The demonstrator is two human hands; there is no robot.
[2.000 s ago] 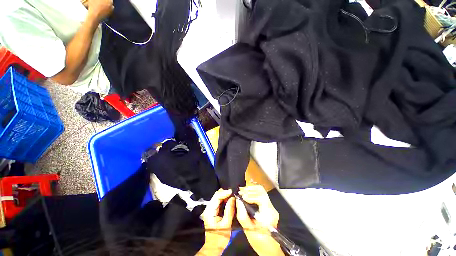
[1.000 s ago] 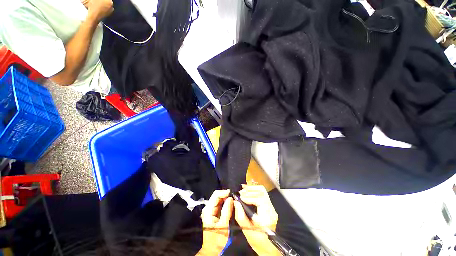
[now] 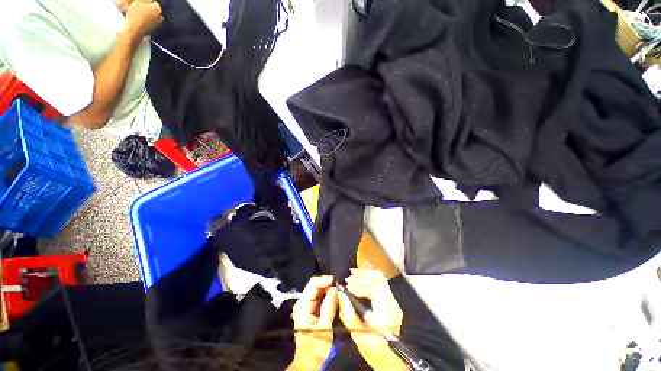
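A large black garment (image 3: 449, 123) is heaped on the white table. One sleeve (image 3: 341, 224) hangs over the table edge down to my hands; another lies flat with a shiny cuff (image 3: 433, 238). My left hand (image 3: 316, 308) pinches the hanging sleeve's end between thumb and fingers. My right hand (image 3: 371, 304) is beside it, fingertips nearly touching the left, holding a thin dark tool (image 3: 361, 307) at the sleeve end. The tool's tip and the exact spot worked are too small to tell.
A blue bin (image 3: 181, 210) with black and white pieces stands left of my hands. A blue crate (image 3: 43, 174) and red stool (image 3: 43, 272) are on the floor. A person in pale green sits at upper left by black strips (image 3: 250, 94). The white table's edge (image 3: 427, 311) runs diagonally at right.
Both hands stay at the sleeve end with only slight finger movement. The garment has barely moved. The neighbour's hand at upper left has shifted slightly.
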